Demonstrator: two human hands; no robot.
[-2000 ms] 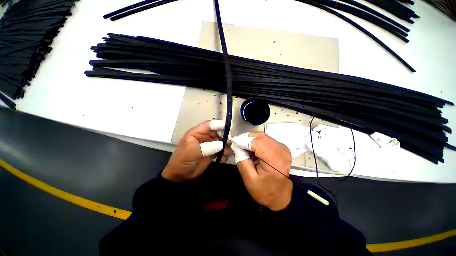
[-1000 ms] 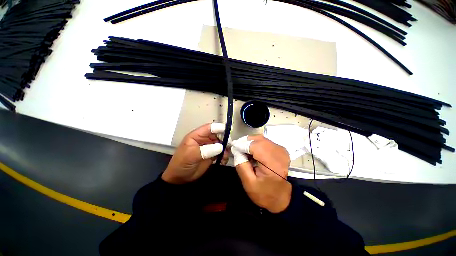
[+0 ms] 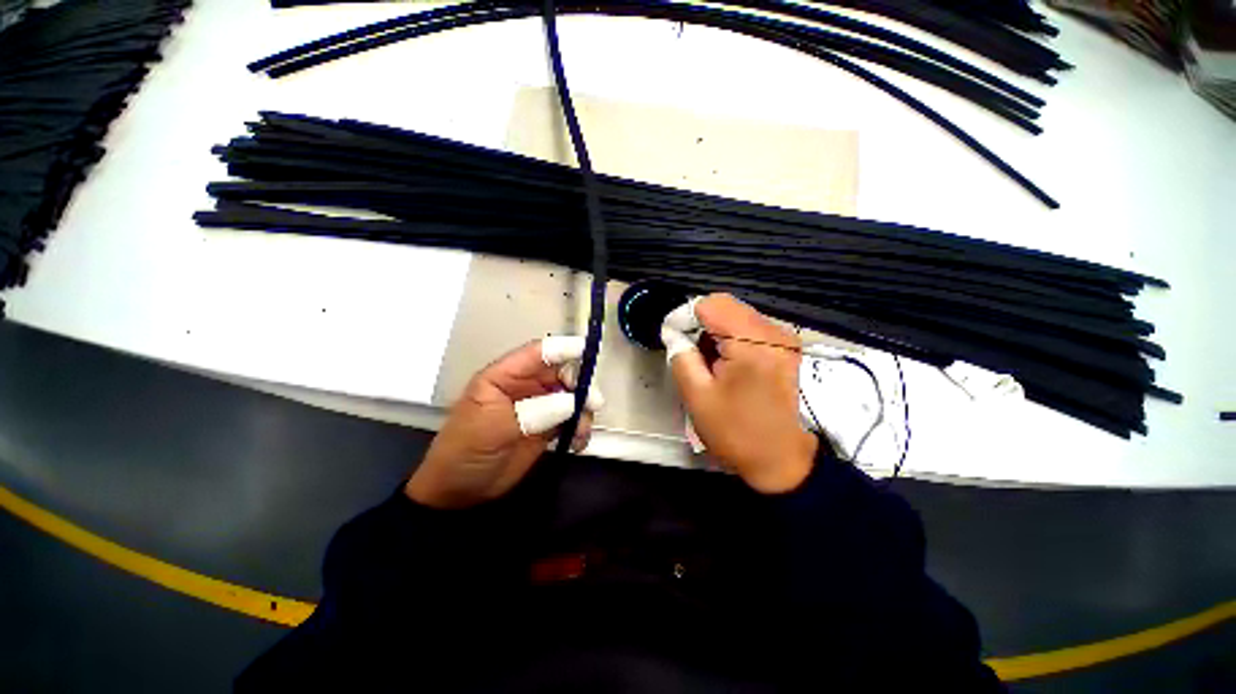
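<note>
My left hand [image 3: 495, 414], with white coverings on thumb and fingers, holds one long narrow black strap [image 3: 598, 258] near its lower end. The strap runs up and away across the strap bundle, slightly curved. My right hand [image 3: 739, 386], also with white finger coverings, is at the right rim of the small round dark pot [image 3: 637, 319]. A very thin dark applicator [image 3: 762, 344] extends from my right fingers back to the right. Its tip is hidden by the fingers and the pot.
A thick strap bundle [image 3: 868, 264] lies across the beige board [image 3: 759, 160] just beyond the pot. White crumpled cloth [image 3: 847, 407] with a thin black cord lies right of my right hand. More black straps [image 3: 447, 23] lie farther back, and a dark strap pile [image 3: 68, 122] is at far left.
My right hand has moved away from the strap, up and right to the pot, with the applicator. My left hand still holds the strap. The whole view has shifted slightly.
</note>
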